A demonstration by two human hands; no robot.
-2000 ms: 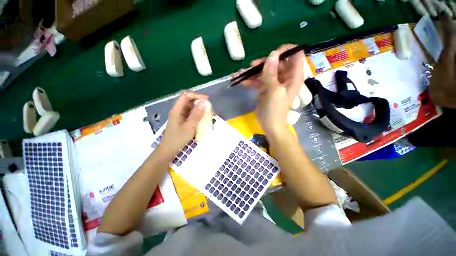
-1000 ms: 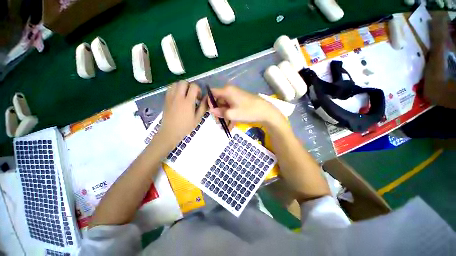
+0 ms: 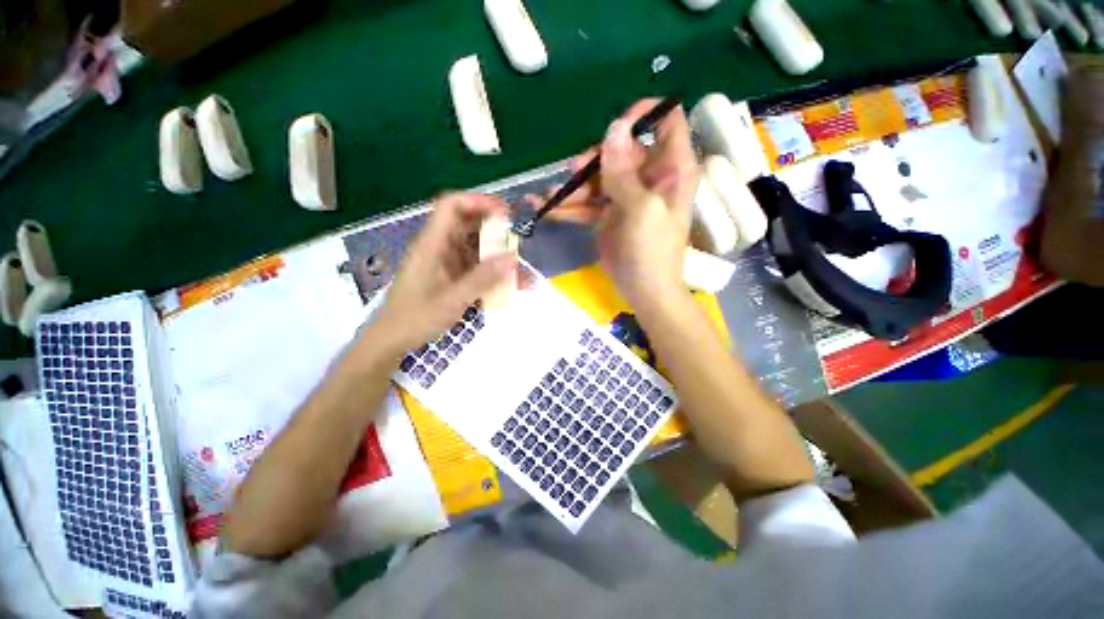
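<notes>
My left hand (image 3: 442,272) holds a cream plastic housing (image 3: 498,248) upright above the label sheet (image 3: 581,423), one end facing up. My right hand (image 3: 648,200) holds black tweezers (image 3: 575,184) like a pen. The tweezers' tip is at the housing's upper end, with a small dark label (image 3: 523,227) seemingly at it; I cannot tell whether it touches the housing. The label sheet has a dark grid and a bare white band, and lies on a yellow sheet (image 3: 454,466).
Housings (image 3: 312,162) lie scattered on the green belt (image 3: 375,73). A cluster of housings (image 3: 726,206) and a black strap (image 3: 866,260) lie right. Spare label sheets (image 3: 103,447) are at left. An open cardboard box (image 3: 866,466) is below the ledge. Another person's arm (image 3: 1074,181) shows far right.
My right hand has moved up and right from the label sheet, bringing the tweezers to the housing. The housing in my left hand, hidden a second ago, shows again. One belt housing is gone from its row.
</notes>
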